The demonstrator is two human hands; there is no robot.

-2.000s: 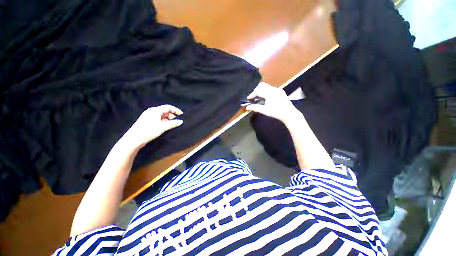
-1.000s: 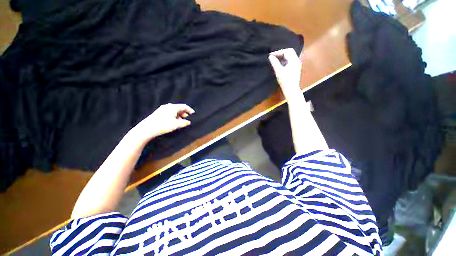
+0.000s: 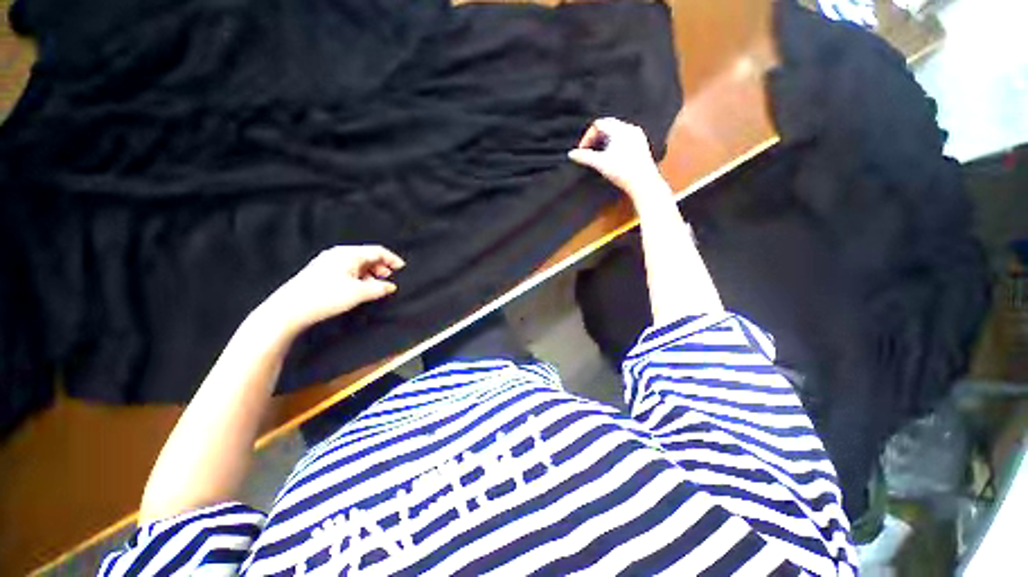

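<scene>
A large black dress [image 3: 226, 169] lies spread over the table, with gathered folds running across it. My right hand [image 3: 614, 150] is on the dress near its right end, fingers curled, with something small and dark inside them, mostly hidden; I cannot tell whether the fingertips also pinch the cloth. My left hand [image 3: 363, 273] is over the lower middle of the dress, fingers curled and bent towards the thumb; I cannot tell whether it pinches cloth or a thread.
The orange-brown table [image 3: 721, 96] has a pale yellow edge [image 3: 473, 318] running diagonally in front of me. Another black garment [image 3: 812, 248] hangs at the right beyond this edge. Clear plastic bags [image 3: 927, 456] are at the lower right. Grey floor shows below the edge.
The dress's right end first went up and right, then spread taller. My right hand moved from the table edge up onto the cloth, lately slightly left. My left hand stays near the same place.
</scene>
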